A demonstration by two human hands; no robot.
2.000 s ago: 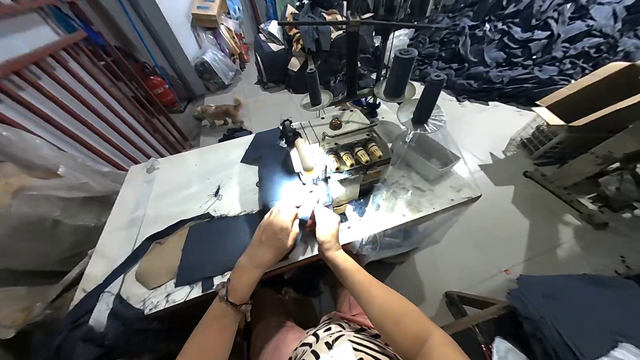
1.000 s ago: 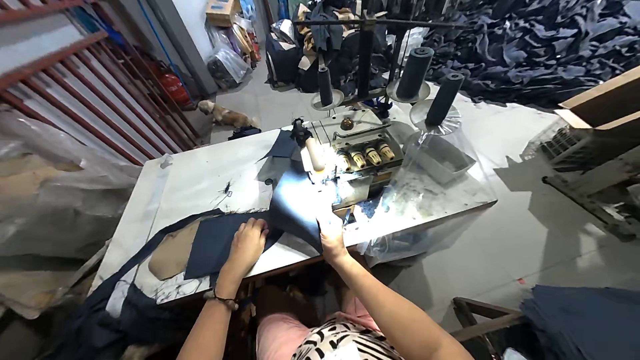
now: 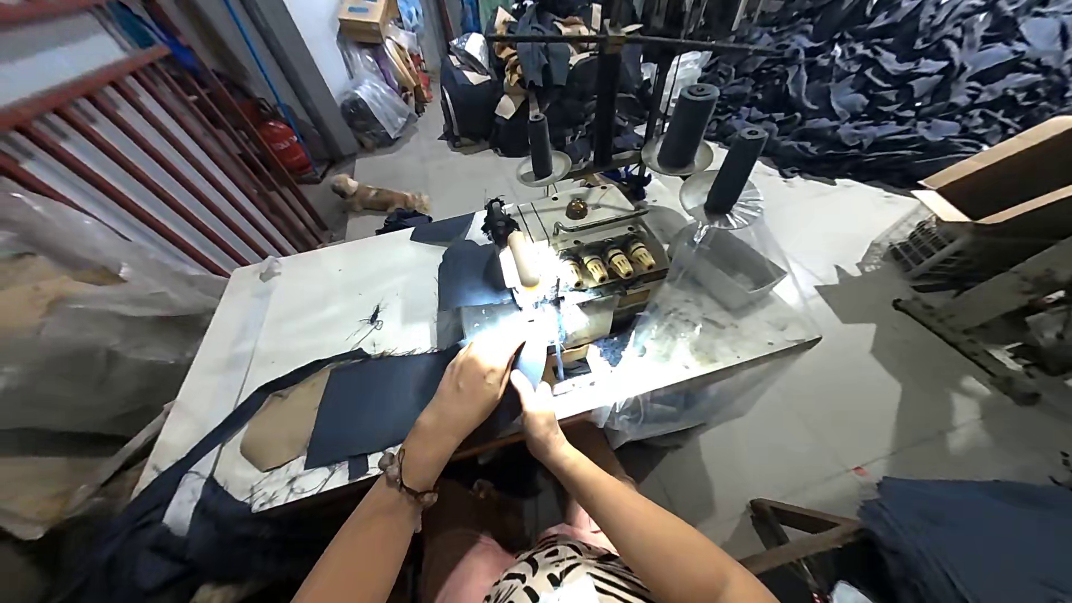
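An overlock sewing machine (image 3: 599, 243) stands on the white table, its lamp glaring over the needle area. Just in front of it my left hand (image 3: 473, 381) lies on dark blue fabric, its fingertips lost in the glare. My right hand (image 3: 538, 410) grips the near right edge of a dark blue fabric piece (image 3: 528, 360) between thumb and fingers. Left of my hands lie a flat dark blue panel (image 3: 377, 402) and a tan fabric piece (image 3: 285, 423). Another dark piece (image 3: 471, 276) rests left of the machine head. Dark thread cones (image 3: 688, 126) stand behind.
A clear plastic bag hangs at the table's right corner, by a grey plastic tray (image 3: 737, 272). Thread scraps (image 3: 373, 318) lie on the tabletop. A small dog (image 3: 377, 197) is on the floor behind the table. Folded blue fabric (image 3: 971, 536) is stacked at lower right.
My left hand has moved right from the panel at the left to the fabric by the machine. The fabric that hung toward my right hand now lies closer under the machine's lamp.
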